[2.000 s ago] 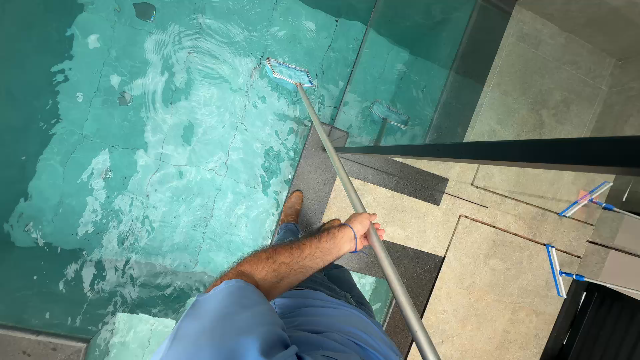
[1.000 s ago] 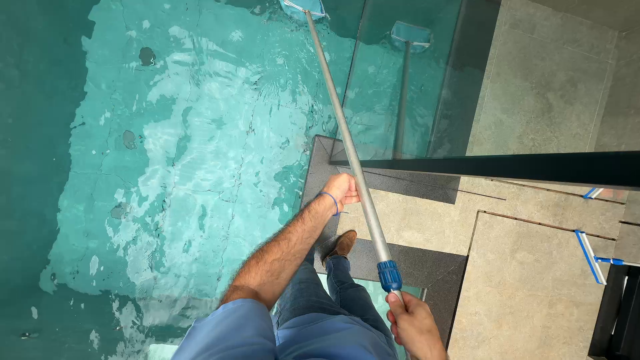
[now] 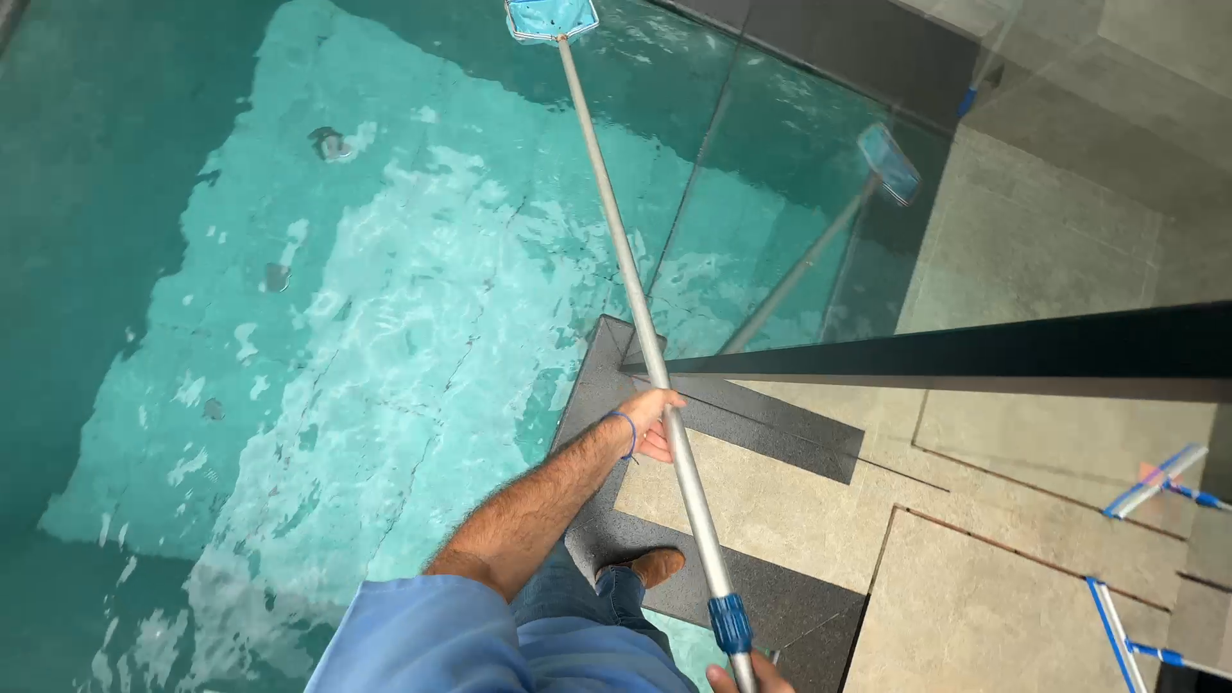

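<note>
A long metal telescopic pole [image 3: 626, 255] runs from the bottom edge of the view up over the pool. At its far end a pool skimmer net [image 3: 551, 16] with a light blue mesh shows at the top edge. My left hand [image 3: 654, 424], with a blue cord at the wrist, is closed around the pole's middle. Lower down, my right hand [image 3: 756, 676] grips the pole just below its blue locking collar [image 3: 730, 624]; the bottom edge cuts this hand off. A reflection of the pole and net shows in the glass at the right.
The pool water [image 3: 385, 318] lies ahead and left. A dark stone edge [image 3: 635, 539] is under my brown shoe [image 3: 658, 568]. A glass panel with a dark rail [image 3: 962, 348] stands at the right. Two blue-edged squeegees [image 3: 1116, 630] are over the beige tiles [image 3: 1001, 597].
The net has moved farther out over the water since two seconds ago. My right hand, not visible in the earliest frame, now shows on the pole's lower end. The view has shifted.
</note>
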